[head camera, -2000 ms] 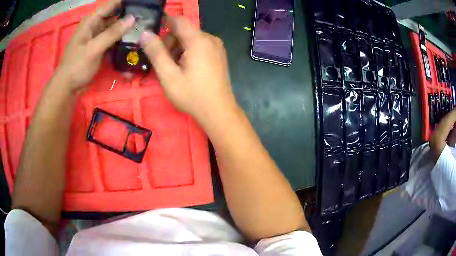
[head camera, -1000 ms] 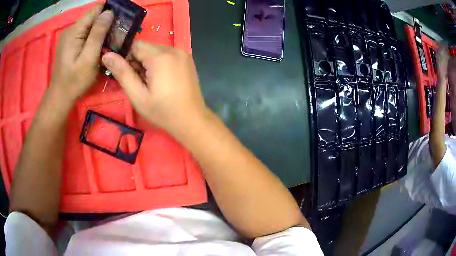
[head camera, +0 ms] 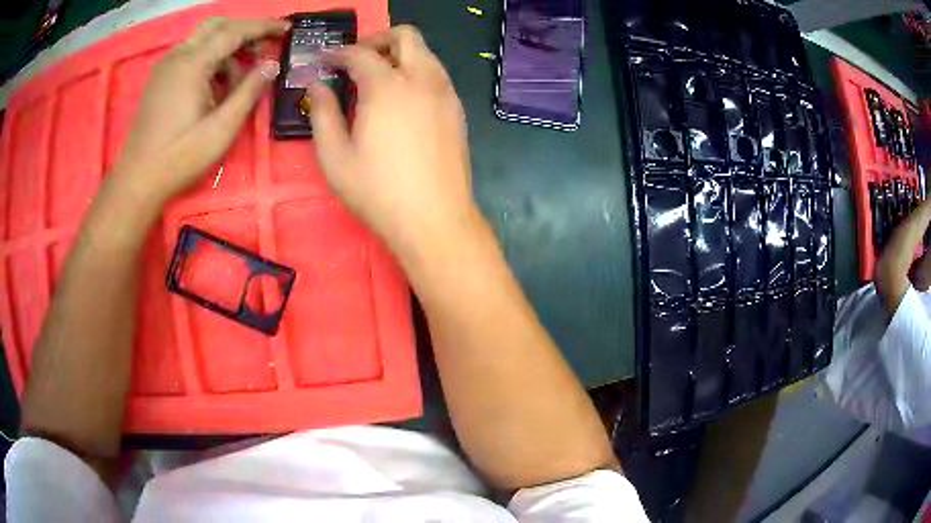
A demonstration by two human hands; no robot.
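A black handheld device unit [head camera: 296, 121] lies at the top of the red-orange foam tray [head camera: 337, 337], with a grey screen area and a small gold spot partly covered by fingers. My right hand [head camera: 393, 128] is over its right side, with fingers on the screen area and the thumb near the gold spot. My left hand [head camera: 199, 112] is at its left side, fingertips at the edge; whether they grip it is unclear. An empty black front frame [head camera: 211, 296] lies tilted on the tray, nearer my body, touched by neither hand.
A smartphone [head camera: 541, 61] lies on the dark green mat [head camera: 531, 235]. A glossy black blister tray [head camera: 735, 235] stands right of it. At the far right are another red tray [head camera: 858, 133] holding dark units and another person's arm and white sleeve [head camera: 903, 342].
The device unit has gone from being held tilted in my left hand to lying upright further right on the tray. My right hand has moved up and right with it. The other person's arm has lowered.
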